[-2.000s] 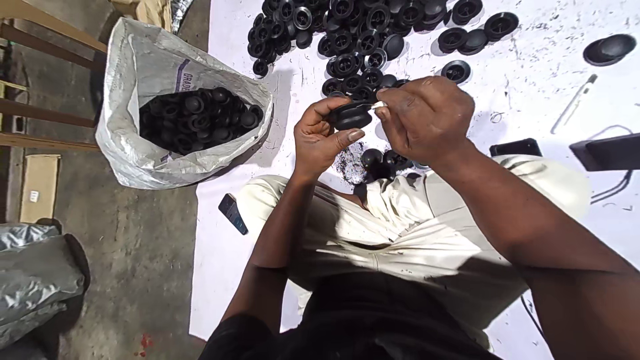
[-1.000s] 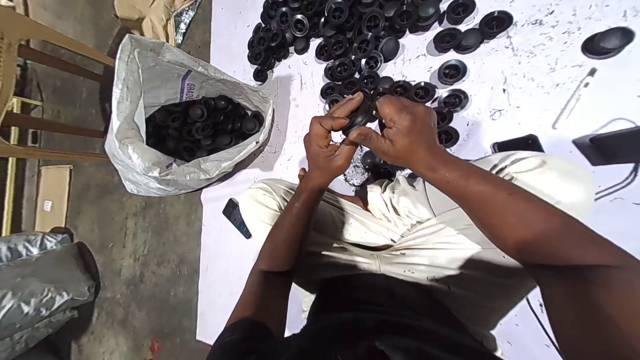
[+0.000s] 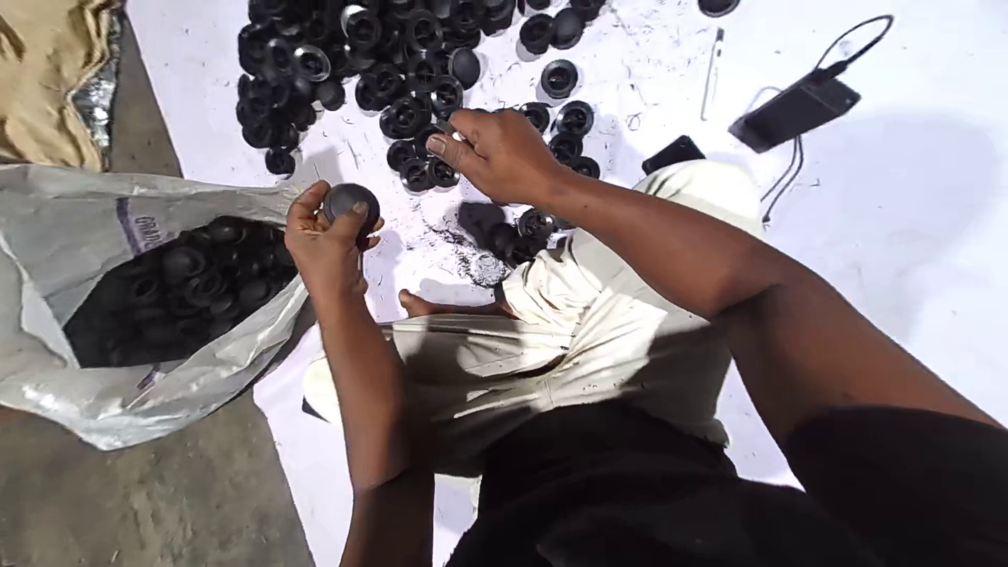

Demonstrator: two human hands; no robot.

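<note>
My left hand (image 3: 331, 236) holds a round black domed part (image 3: 351, 206) between thumb and fingers, beside the mouth of a white woven sack (image 3: 47, 228) that holds many similar black parts (image 3: 205, 283). My right hand (image 3: 496, 153) is over the near edge of a pile of round black parts (image 3: 378, 47) on the white sheet. Its thumb and index finger are pinched together on a small thing, mostly hidden, that I cannot name. Several more black parts (image 3: 535, 224) lie near my legs, by black shavings (image 3: 482, 266).
A white pen-like tool (image 3: 713, 75) lies on the sheet at the upper right. Near it are a black box-shaped device with cables (image 3: 795, 110) and a dark flat object (image 3: 672, 154) by my knee. Tan cloth or sacking (image 3: 51, 79) lies at the upper left, beyond bare floor (image 3: 150, 480).
My hands, earlier together on a black part, are now apart. The left has moved left toward the sack with a black part; the right is by the pile. The view has shifted.
</note>
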